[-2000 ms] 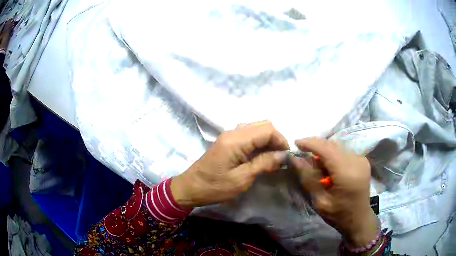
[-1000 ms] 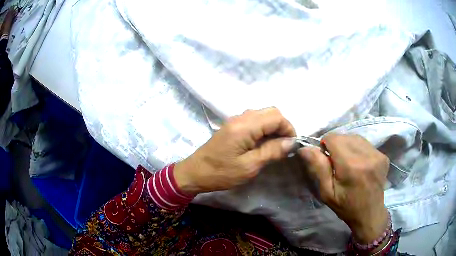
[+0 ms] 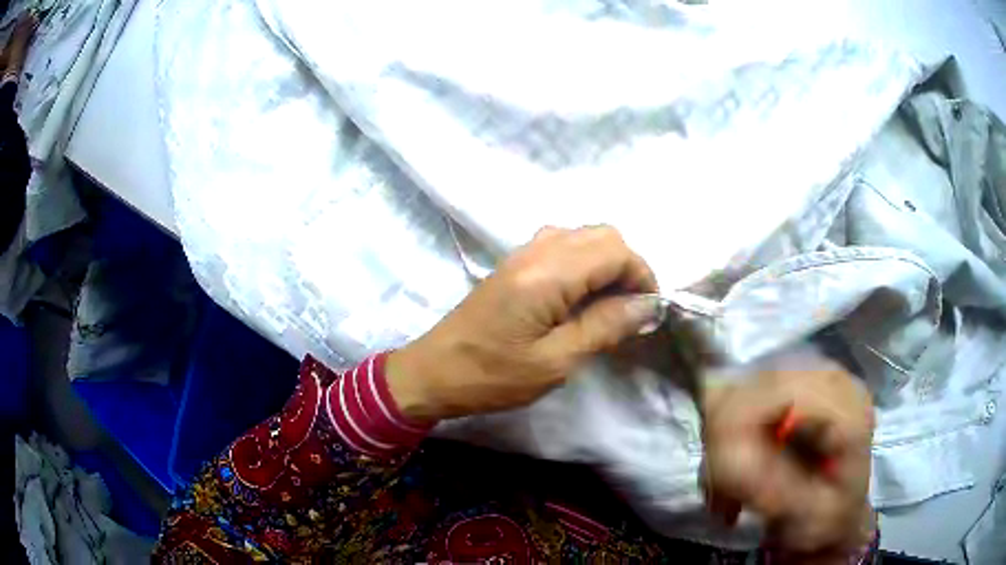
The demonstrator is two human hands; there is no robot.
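A pale grey-white jacket (image 3: 364, 210) is spread and folded over the table in front of me. My left hand (image 3: 541, 320) pinches a seam (image 3: 693, 305) of it between thumb and fingers, near the middle. My right hand (image 3: 789, 452) is blurred, below and right of the pinched seam and apart from my left hand. It is closed around thread snips, whose orange-red handles (image 3: 787, 424) show in the palm. The blades cannot be made out. Loose threads are too fine to tell.
More greyish cloth (image 3: 938, 199) with small metal dots is bunched at the right. Blue bins (image 3: 221, 408) holding garments stand at the lower left beside the white table edge (image 3: 121, 199). Other garments (image 3: 66, 99) hang at the far left, where part of another person's hand (image 3: 17, 44) shows.
My right hand has moved away from the seam, down and to the right, with the snips. My left hand has shifted slightly up and right and still pinches the cloth.
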